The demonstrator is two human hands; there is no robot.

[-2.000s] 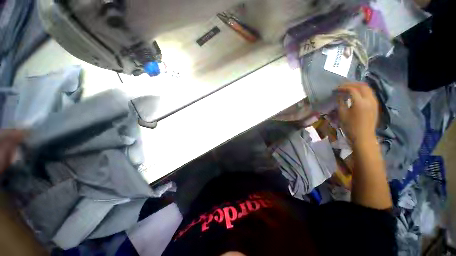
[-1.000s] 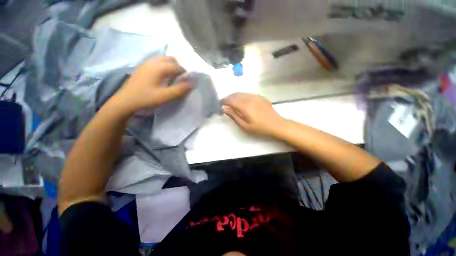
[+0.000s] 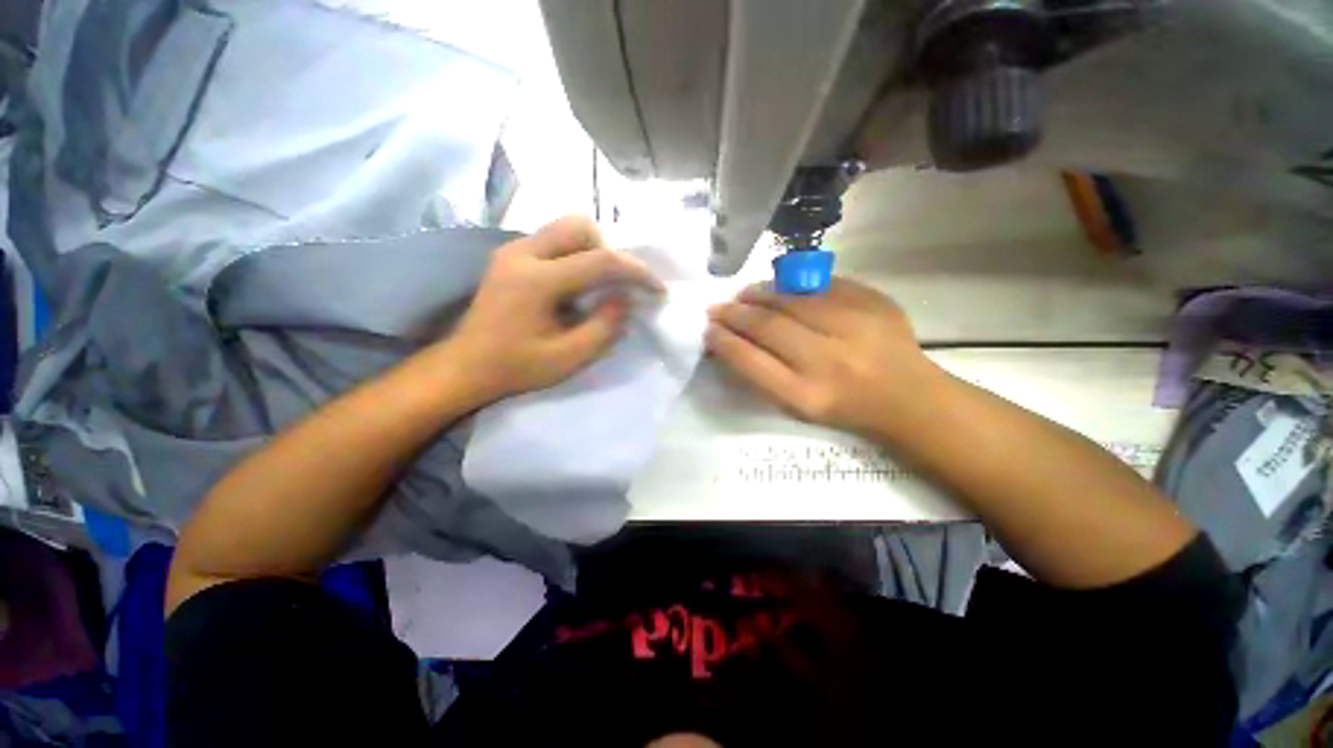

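Note:
A pale grey garment piece [image 3: 366, 161] lies heaped left of the sewing machine head [image 3: 702, 102]. A whitish panel [image 3: 563, 439] hangs from it toward the table's front edge. My left hand [image 3: 548, 314] pinches the cloth between thumb and fingers, just left of the needle area. My right hand [image 3: 819, 351] lies with its fingertips at the cloth's right edge, below the blue knob [image 3: 804, 271]; whether it grips the cloth is not clear. The presser foot and needle are lost in the lamp glare.
Orange and dark thread snips [image 3: 1099, 212] lie right of the machine head. A bundle of grey cut pieces [image 3: 1243, 453] with a white tag is at the right edge. A printed ruler scale [image 3: 819, 471] runs along the front table edge. A dark ribbed knob [image 3: 984, 110] is on the head.
The view has moved closer to the machine. Both hands have come together at the needle area, and the cloth now reaches under the head. Earlier, the right hand was at the bundle.

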